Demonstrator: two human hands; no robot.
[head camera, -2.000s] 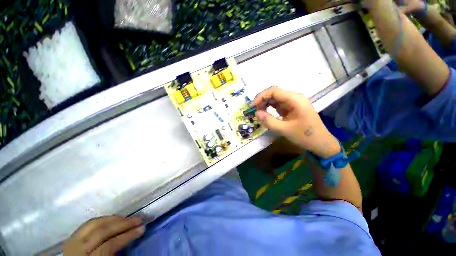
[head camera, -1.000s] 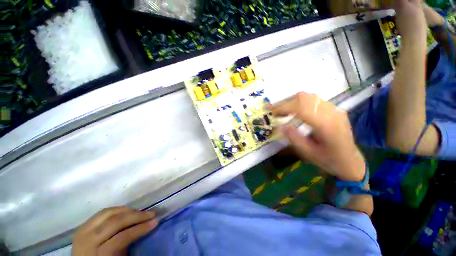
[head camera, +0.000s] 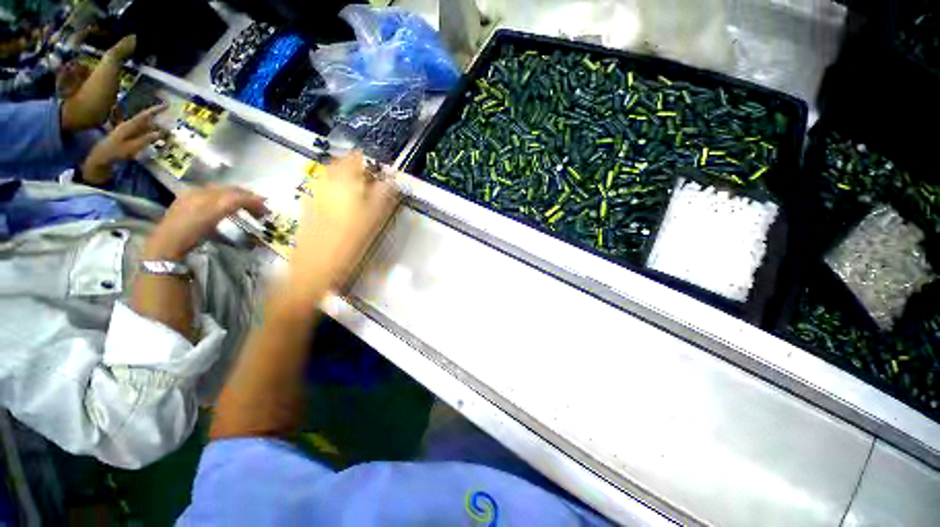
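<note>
My left hand (head camera: 345, 211) is stretched out to the left over the conveyor rails, palm down and blurred. Its fingers are at a cream-yellow circuit board (head camera: 278, 222) with a yellow block at its far edge. The hand hides part of this board, and I cannot tell if the fingers grip it. A neighbour's hand (head camera: 206, 214) reaches over the same board from the left. My right hand is not in view.
The pale metal track (head camera: 577, 355) runs to the lower right. Beyond it lie a black bin of green capacitors (head camera: 577, 134), a box of white spacers (head camera: 713, 239), a bag of clear parts (head camera: 879, 266) and plastic bags (head camera: 387, 77). Another board (head camera: 201, 118) lies farther left.
The view has swung left. My left hand has left the near rail and reached out to a board on the left. My right hand, earlier over a board, has gone out of view.
</note>
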